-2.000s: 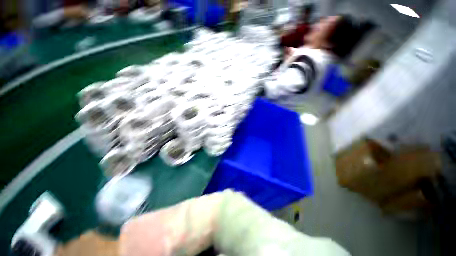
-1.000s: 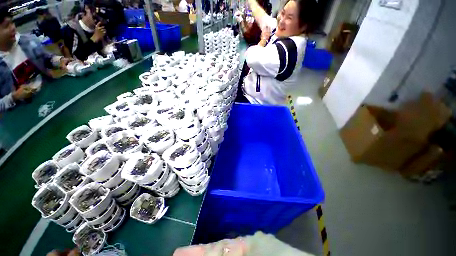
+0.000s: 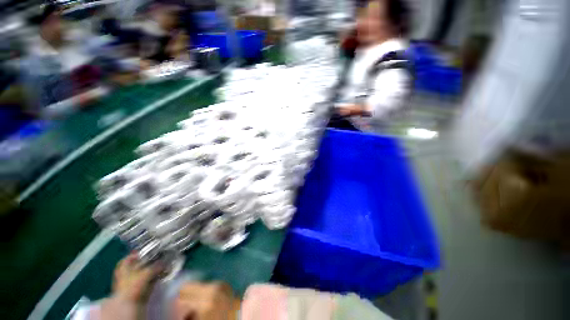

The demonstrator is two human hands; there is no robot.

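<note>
The frame is motion-blurred. Stacked white round base housings [image 3: 212, 162] with dark insides stand in columns on the green bench. My left hand [image 3: 132, 278] is at the bottom left, at the near end of the stacks, beside or touching a blurred housing [image 3: 167, 262]; I cannot tell whether it grips it. My right hand [image 3: 205, 301] is at the bottom edge, partly cut off, with a pale sleeve to its right. Its fingers and anything in them are too blurred to tell.
A large blue plastic crate [image 3: 359, 212] stands against the bench's right edge. A person [image 3: 381, 75] in a white top stands behind it. Other people sit across the green conveyor at the upper left. Brown cartons [image 3: 522, 194] are on the floor at the right.
The view has swung, so the stacks and crate appear further right. My left hand has come further into view beside the near housings. The person behind the crate has lowered a raised arm.
</note>
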